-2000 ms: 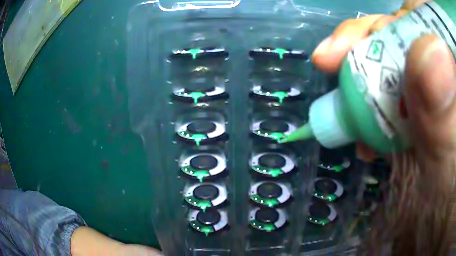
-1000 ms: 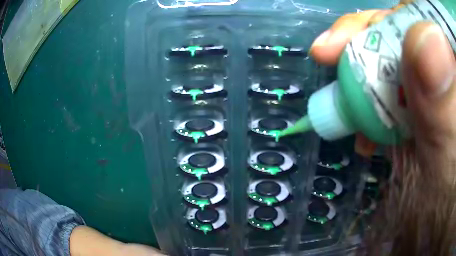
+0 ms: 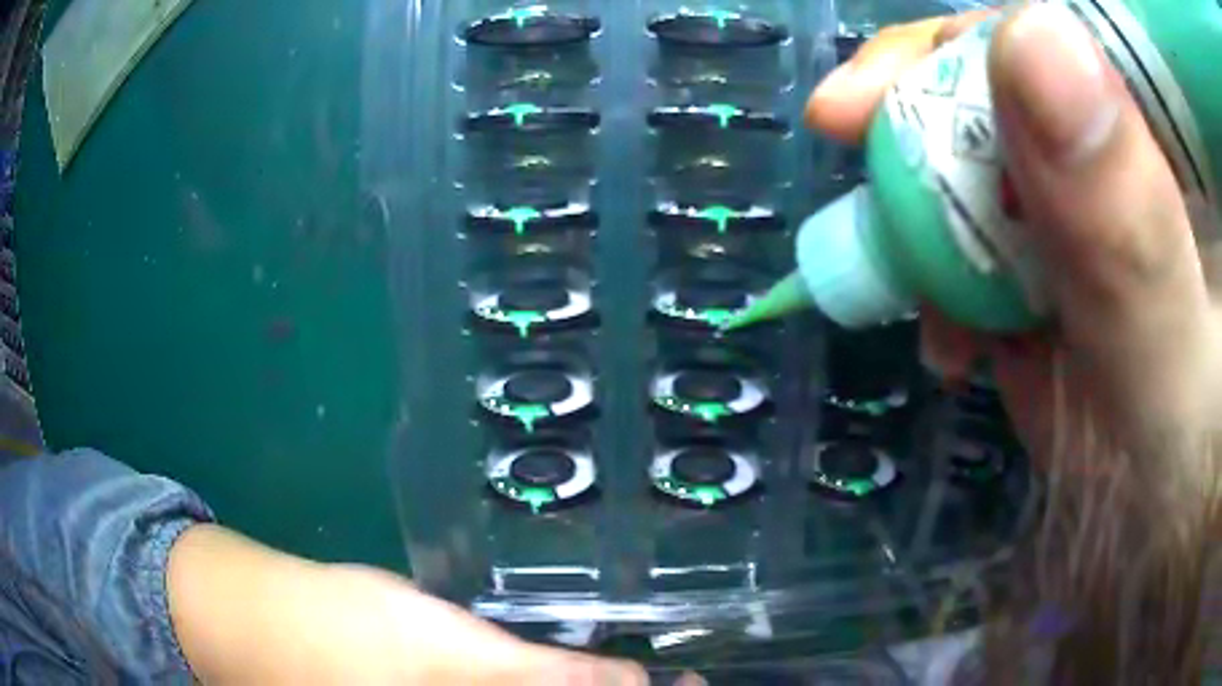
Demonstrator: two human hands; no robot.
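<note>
My right hand (image 3: pixel 1112 174) holds the green dispensing bottle (image 3: pixel 938 174) with a pale-blue collar, tilted down to the left. The nozzle (image 3: pixel 768 307) tip is at the green edge of a micro speaker (image 3: pixel 700 300) in the second column, fourth from the top; contact cannot be told. The clear blister tray (image 3: pixel 623 335) holds columns of round black-centred parts with silver-white rings and green tabs. My left hand (image 3: pixel 389 630) is at the tray's near edge, its fingers cut off by the bottom of the picture; its grip cannot be told.
A green bench top (image 3: pixel 228 308) lies left of the tray. A pale yellowish sheet (image 3: pixel 101 67) is at the upper left. Blurred dark strands cover the lower right, over part of the tray.
The tray has shifted up in view, showing its near edge. My left hand reaches further into the picture. The nozzle has moved from the third visible part to the fourth in the second column.
</note>
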